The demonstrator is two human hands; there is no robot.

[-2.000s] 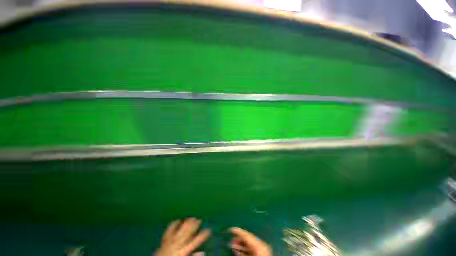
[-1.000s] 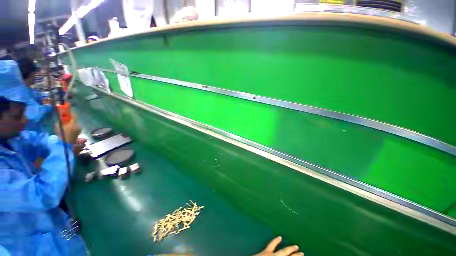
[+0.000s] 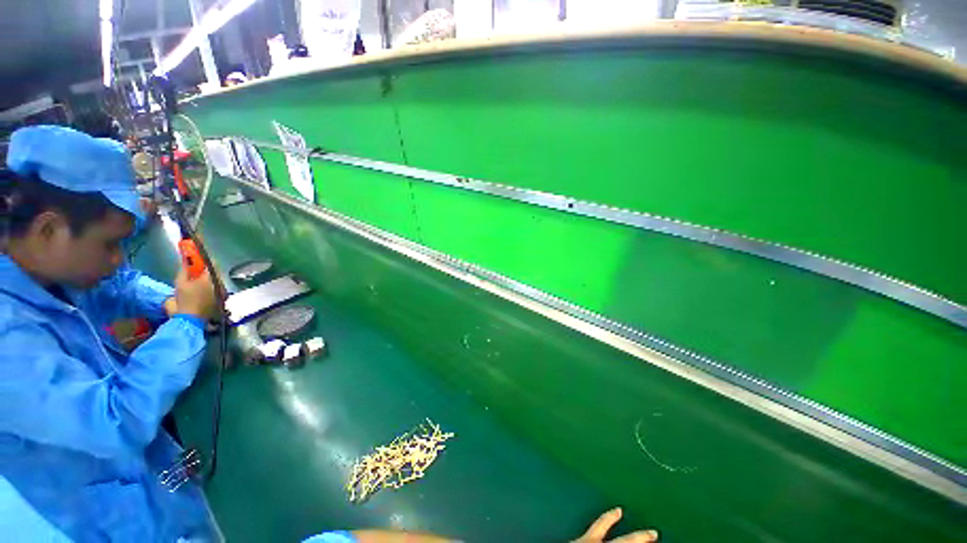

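My left hand is at the bottom edge, right of centre, and mostly cut off. Two digits show, spread apart, with nothing visible between them. Its bare forearm runs along the bottom edge from the left, with a bit of blue cloth or band. My right hand is not in view. A loose, tangled pile of thin yellowish strips lies on the dark-green bench surface, left of my hand and not touching it.
At left, a person in a blue smock and cap holds an orange screwdriver over a silver-grey slab. Dark round dishes and small white blocks are nearby. A green panel with metal rails borders the bench.
The view swung left from the panel to the neighbour, then shifted slightly. My right hand has left the picture. My left hand is now lower and more cut off.
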